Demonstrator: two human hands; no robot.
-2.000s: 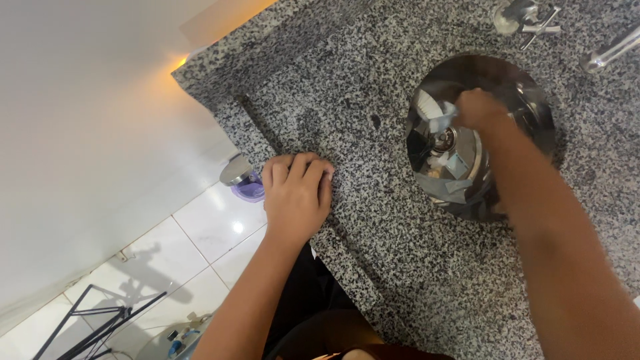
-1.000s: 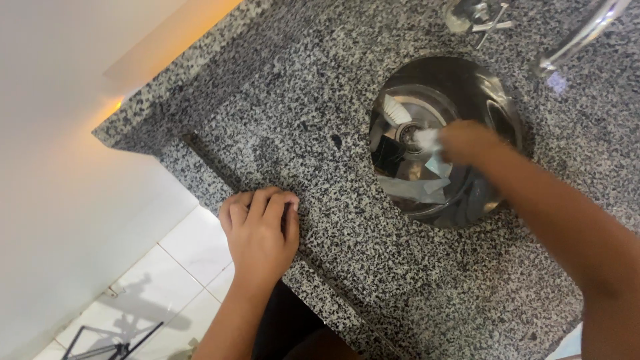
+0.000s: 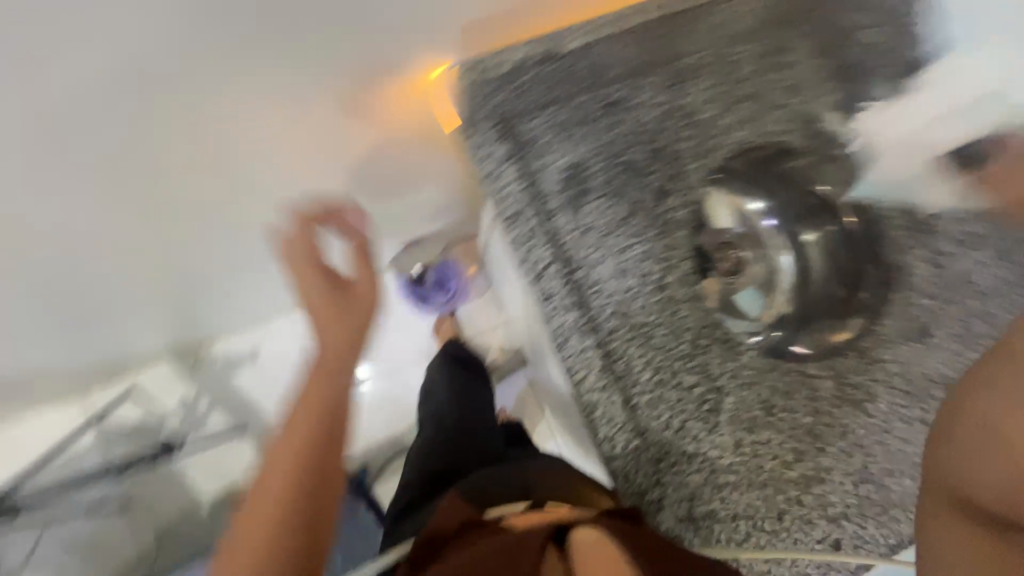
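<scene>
My left hand (image 3: 332,256) is blurred, raised in the air left of the granite countertop (image 3: 640,320), its thumb and fingers curled into a loop with nothing seen between them. At the right edge, my right hand (image 3: 1000,172) is partly cut off, at a blurred white cloth-like thing (image 3: 936,120); whether the fingers grip it is not plain. Between the hands sits a round, shiny metal sink basin (image 3: 832,264) in the countertop. Its drain (image 3: 726,260) shows at the left of the bowl.
A purple thing (image 3: 436,284), perhaps a mesh sponge, is low beside the counter, near a foot. Thin dark metal legs (image 3: 120,456) stand on the white tiled floor at the lower left. An orange light (image 3: 444,96) glows at the counter's corner by the wall.
My left hand has left the counter edge and risen into the air. My right hand has moved out of the basin to the right. The view has shifted and blurred.
</scene>
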